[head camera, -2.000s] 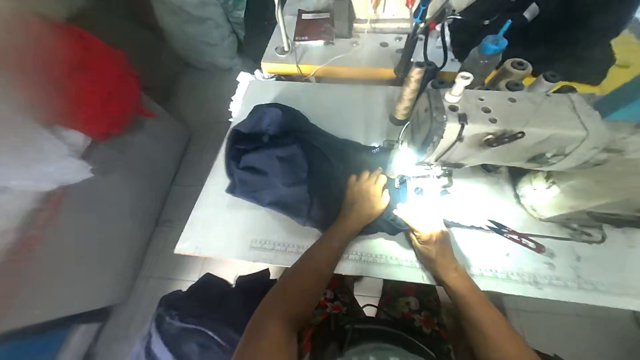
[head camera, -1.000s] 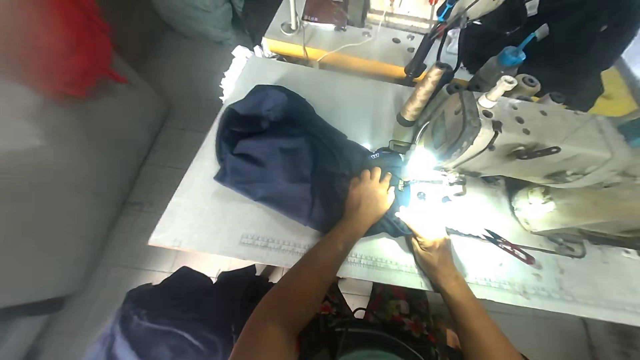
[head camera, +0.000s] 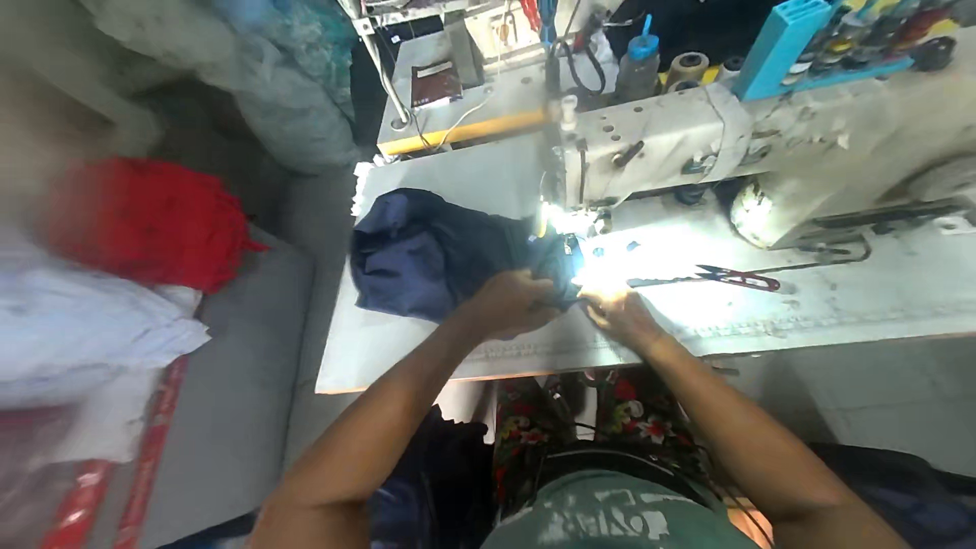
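Note:
Dark navy fabric (head camera: 427, 255) lies bunched on the white sewing table, its right end by the needle area of an industrial sewing machine (head camera: 648, 145). My left hand (head camera: 515, 305) grips the fabric's near edge, just in front of the needle area. Close to its right, my right hand (head camera: 618, 311) pinches the same edge between thumb and fingers. Glare from the machine's lamp hides the needle and part of the cloth. Red-handled thread snips (head camera: 740, 279) lie to the right of my right hand.
The table's front edge (head camera: 503, 375) bears a ruler scale. Behind stand a blue-capped bottle (head camera: 639, 69), thread cones (head camera: 686, 70) and a blue rack (head camera: 785, 46). A second machine table (head camera: 465, 126) adjoins at the back. Red fabric (head camera: 152, 225) and white cloth (head camera: 91, 328) are at the left.
My left hand has moved from on top of the fabric to its near edge, nearer my right hand. The view has shifted, showing more of the machine.

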